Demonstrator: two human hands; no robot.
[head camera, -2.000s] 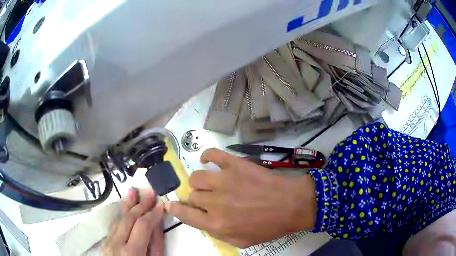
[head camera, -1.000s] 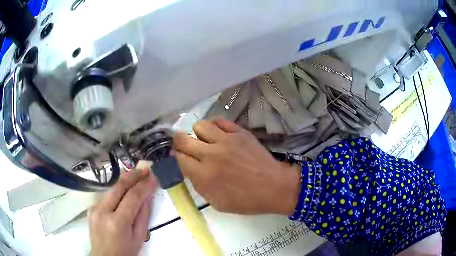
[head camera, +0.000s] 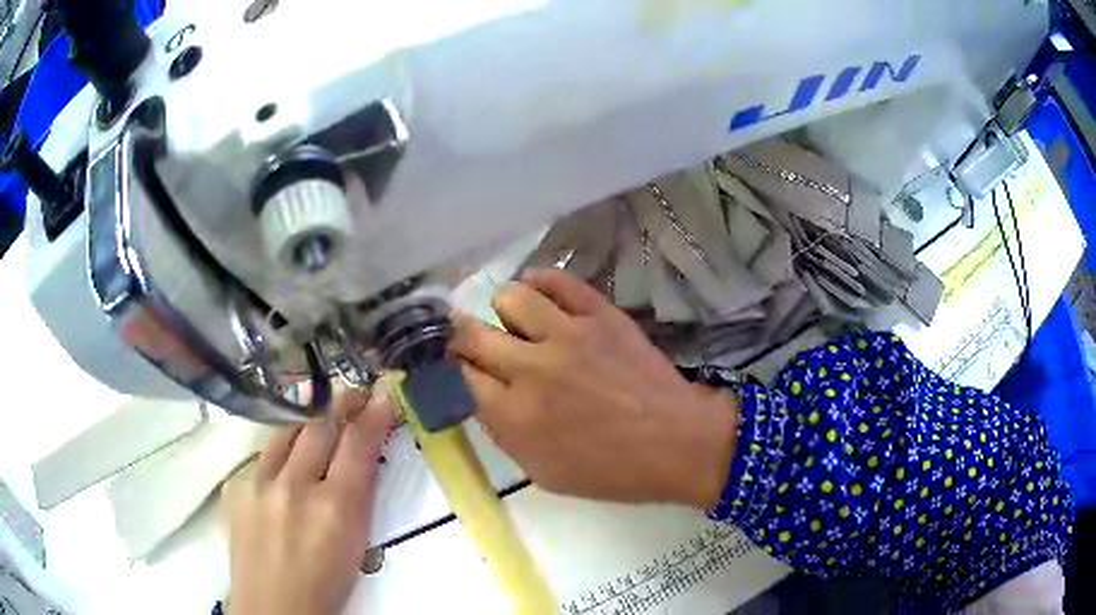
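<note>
My left hand lies at the needle area, fingertips close together under the machine head; a small piece may be under them, but I cannot tell. My right hand is just right of the dark block, its fingertips bent behind the block and hidden there. The yellow tape runs from under the block down to the table's front edge. Grey-beige strips lie flat left of my left hand. The presser foot is not clearly visible.
A heap of finished zipper pieces lies under the machine arm. My right wrist mostly covers the snips. A printed ruler marks the front table edge. A black cord hangs at right, near a blue crate.
The view has shifted, so the machine head sits further right. Since two seconds ago, my right hand has moved up beside the dark block, and my left fingers have moved in closer to the needle.
</note>
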